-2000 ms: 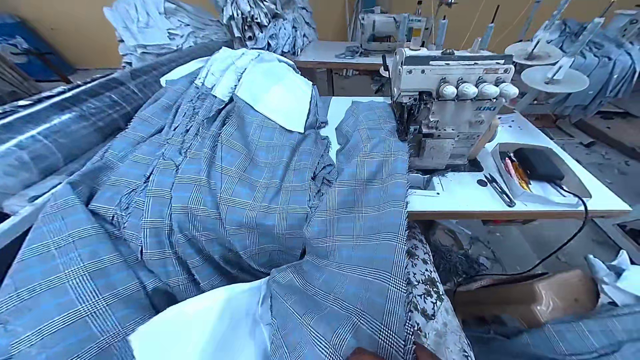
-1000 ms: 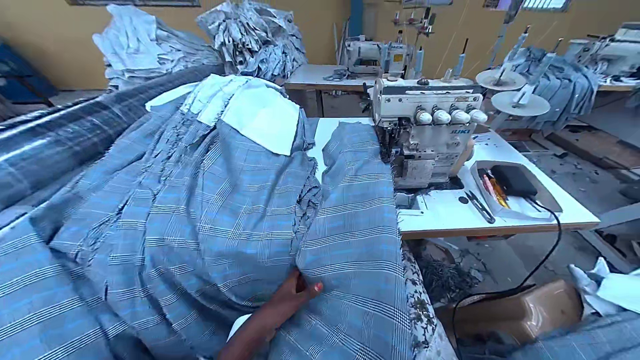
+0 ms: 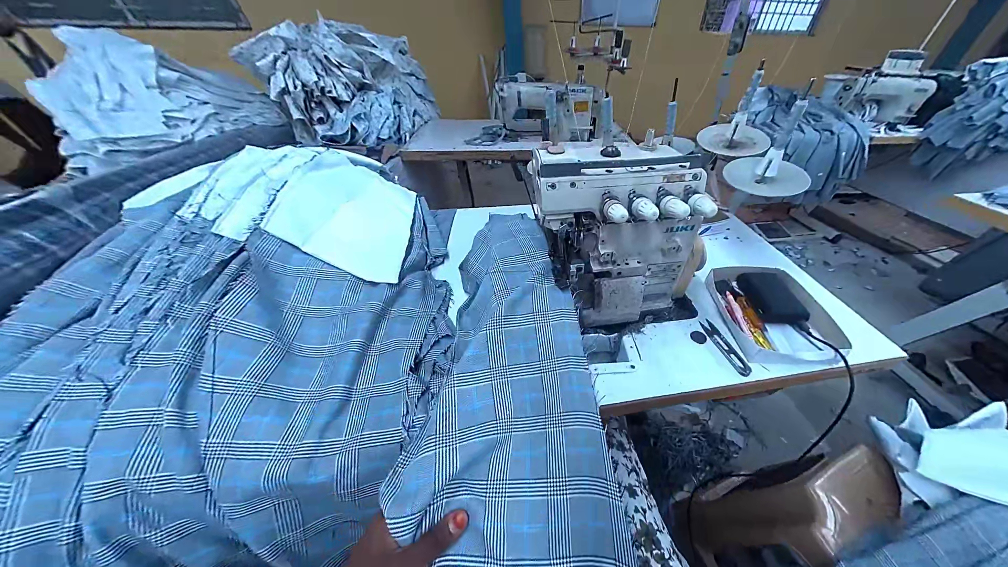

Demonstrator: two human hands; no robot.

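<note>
My left hand (image 3: 409, 543) is at the bottom edge, its thumb on top of a grey-blue plaid fabric panel (image 3: 512, 378) and its fingers under the panel's left edge. The panel lies lengthwise, its far end beside a white Juki overlock sewing machine (image 3: 630, 228). Left of it spreads a large heap of the same plaid cloth (image 3: 307, 354), topped by white fabric pieces (image 3: 339, 213). My right hand is out of view.
Thread snips (image 3: 726, 348) lie beside a tray (image 3: 827, 335) holding a black case with a cable (image 3: 773, 298). Brown plastic (image 3: 811, 504) sits below the table at right. Cloth bundles (image 3: 339, 79) and another sewing machine (image 3: 543, 106) stand behind.
A hand barely visible at the bottom edge two seconds ago reached onto the plaid panel, and its thumb now rests on the panel nearer the bottom edge. The view has tilted up.
</note>
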